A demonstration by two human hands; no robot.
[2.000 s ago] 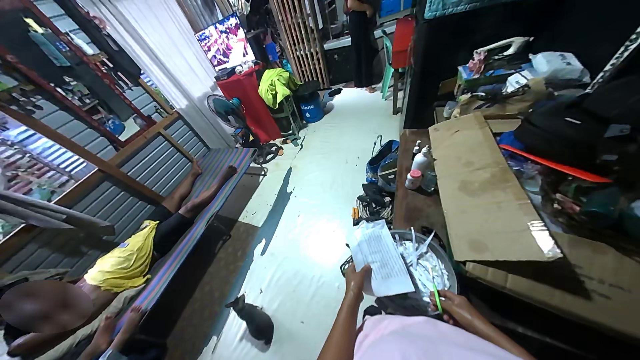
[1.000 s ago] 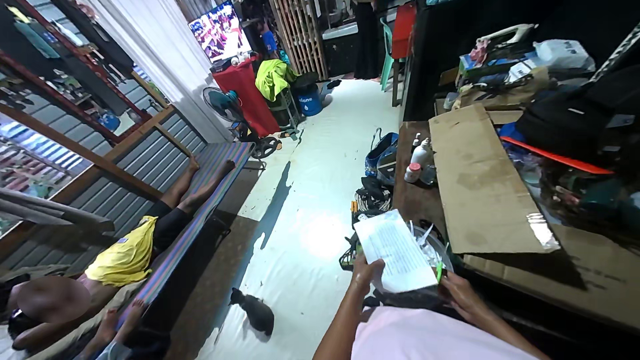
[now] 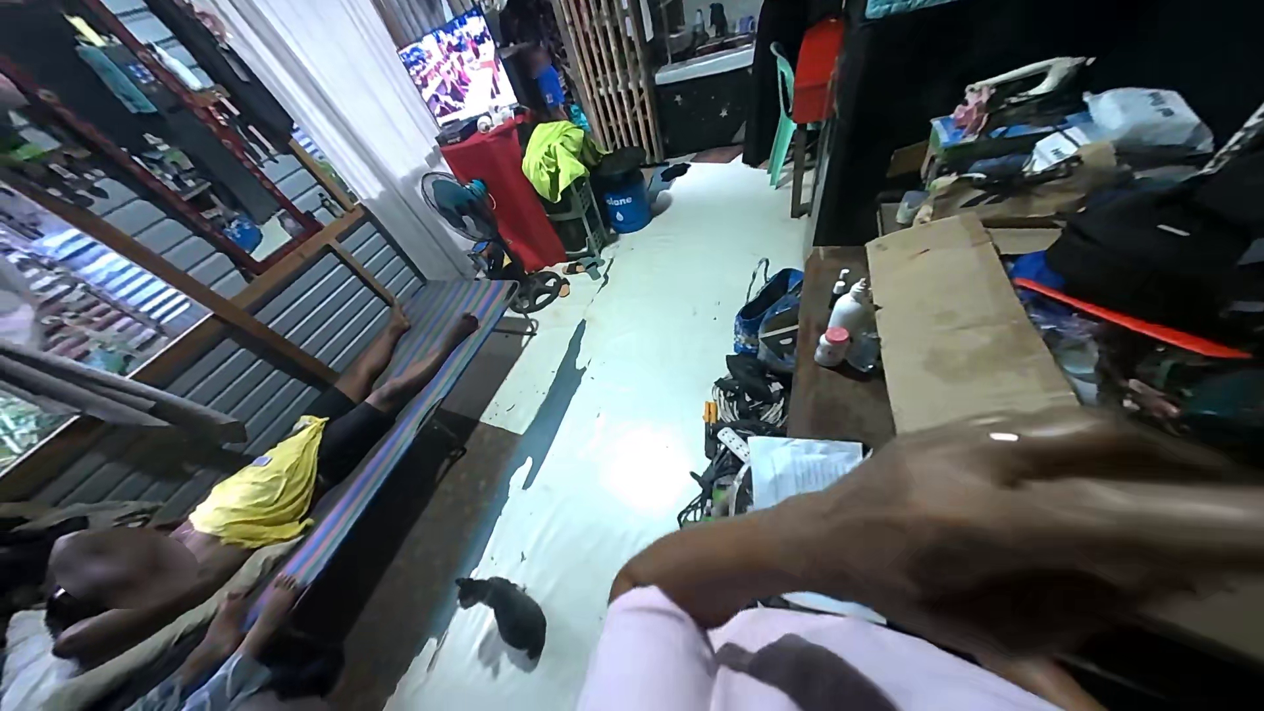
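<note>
My left hand [image 3: 987, 513] is raised very near the camera at the lower right, blurred, its forearm crossing from the lower middle; the fingers cannot be made out. Behind that forearm, a sheet of paper with writing [image 3: 802, 468] shows its upper part beside the brown table; what supports it is hidden. Only a bit of my other arm shows at the bottom right, and my right hand is out of sight. A white pump bottle [image 3: 849, 308] and a small jar with a pink lid [image 3: 832, 347] stand on the table [image 3: 834, 405], left of a cardboard sheet [image 3: 963, 326].
A grey cat [image 3: 509, 617] is on the pale floor [image 3: 632, 395]. Someone in yellow lies on the striped bench [image 3: 395, 434] at left, with another person's feet nearby. Cables [image 3: 748, 400] and a blue bag [image 3: 770, 311] lie beside the table. Bags and clutter cover the right side.
My left hand has let go of the paper and risen close to the camera, over to the right. The basin and green-handled item seen earlier are now hidden behind my arm.
</note>
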